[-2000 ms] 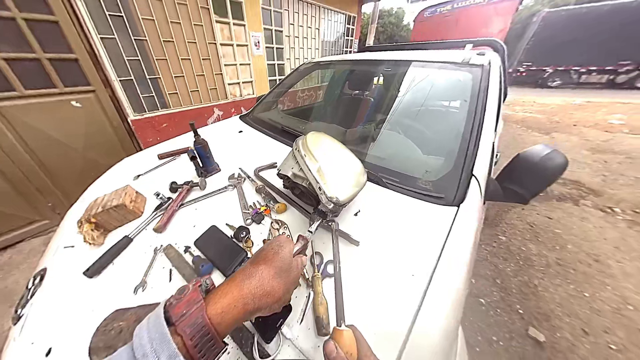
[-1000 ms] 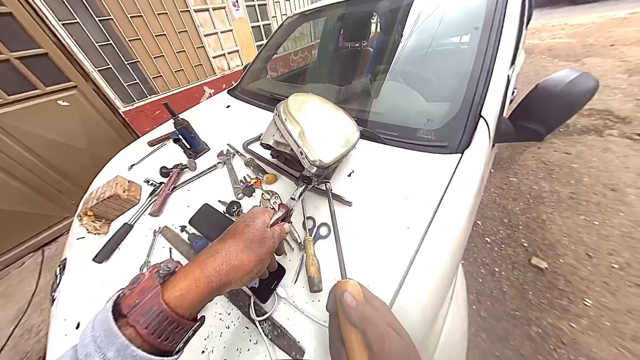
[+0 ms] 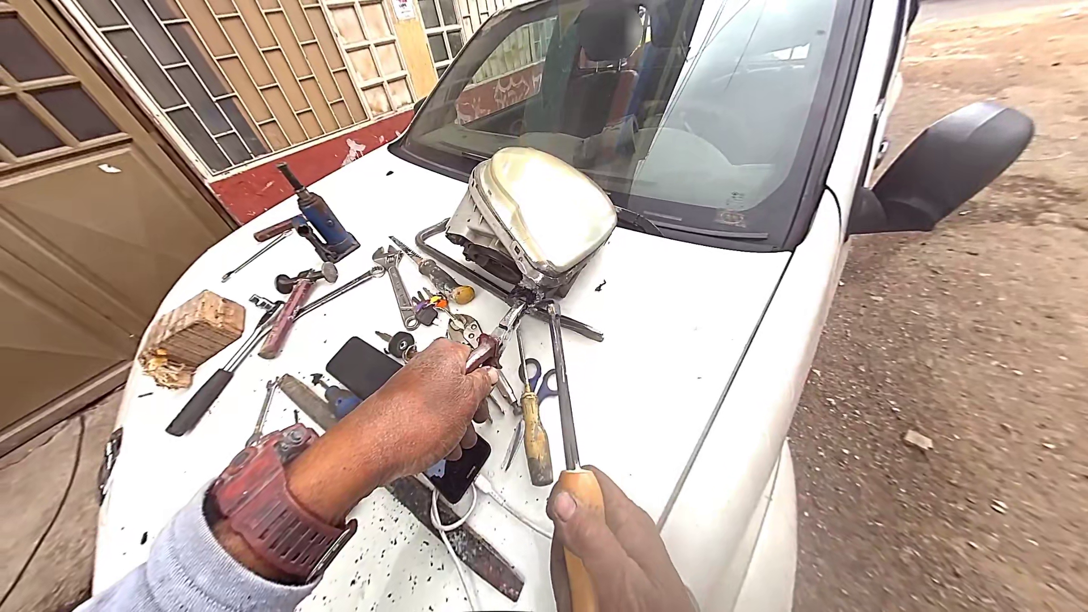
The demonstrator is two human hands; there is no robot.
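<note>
My left hand, with a red watch on the wrist, grips pliers by dark red handles; their jaws reach the lower corner of a car headlight. The headlight, with a yellowed lens, lies on the white car hood. At the bottom, my right hand is closed around the wooden handle of a long metal-shafted tool, its tip close to that same corner. Between the hands lie a wooden-handled screwdriver and blue-handled scissors. The pliers' exact grip point is too small to tell.
Left on the hood are a wood block, a hammer, a blue bottle jack, an adjustable wrench, keys and a phone. Another phone and a flat metal bar lie below. A side mirror juts out right.
The view has tilted down and come closer. More of my right hand and the wooden handle shows now. My left hand still holds the pliers at the headlight's corner.
</note>
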